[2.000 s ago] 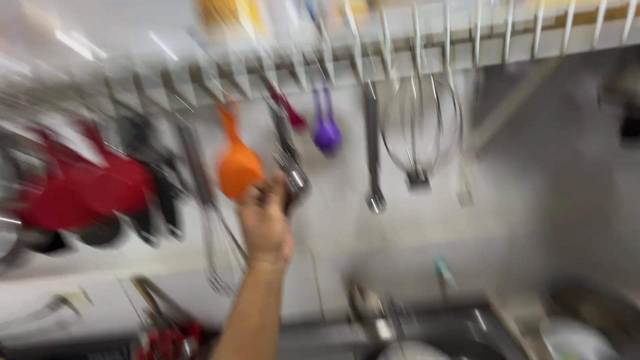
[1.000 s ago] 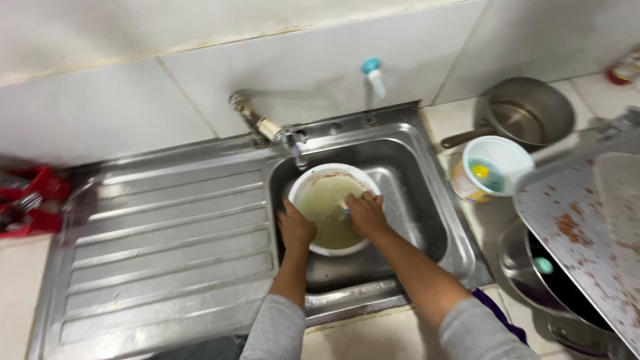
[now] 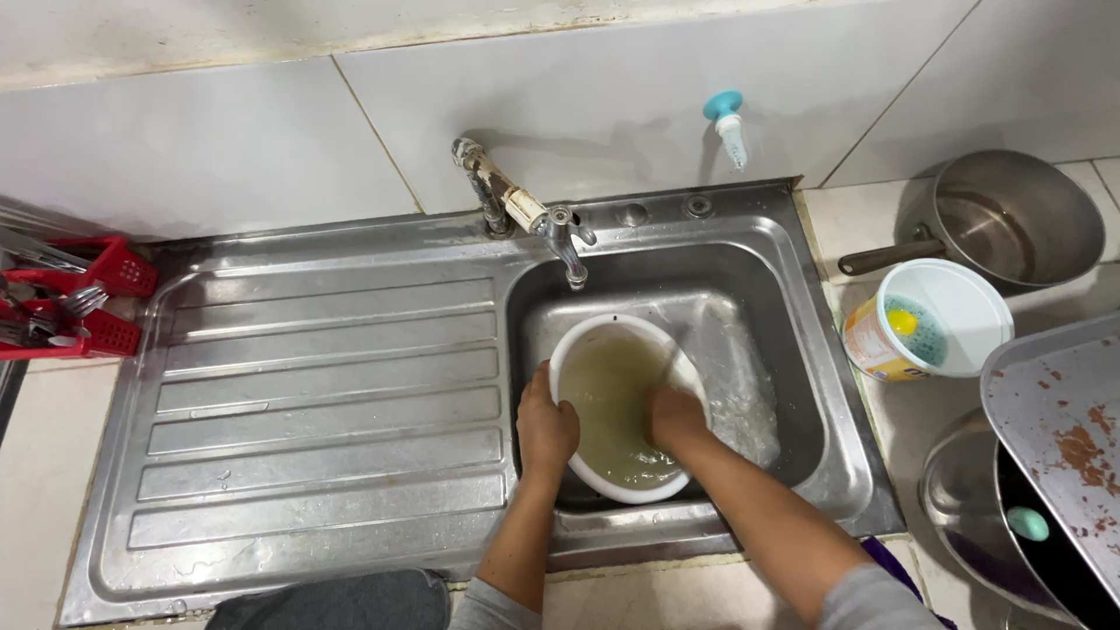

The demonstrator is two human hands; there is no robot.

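Observation:
A white round basin (image 3: 630, 497) of cloudy, yellowish liquid stands tilted in the steel sink bowl (image 3: 792, 367). My left hand (image 3: 547, 429) grips the basin's left rim, thumb over the edge. Inside the basin, at its right side, is my right hand (image 3: 675, 420), blurred, its fingers partly in the liquid; a thin blurred shape rises from it, and what it holds cannot be made out. Above the basin hangs the spout of the worn tap (image 3: 573, 249). Water lies on the sink floor to the right of the basin.
A ribbed drainboard (image 3: 324, 394) extends left toward red cutlery baskets (image 3: 109, 337). On the right stand a saucepan (image 3: 1019, 219), a plastic tub (image 3: 971, 328) with soapy liquid and something yellow, a metal pot (image 3: 962, 516) and a stained tray (image 3: 1050, 394). A blue-topped fitting (image 3: 724, 105) is on the wall.
The view has swung from the hanging utensils down to the sink. Since one second ago, the basin has tilted and my left hand has shifted down its left rim. My right hand remains in the basin.

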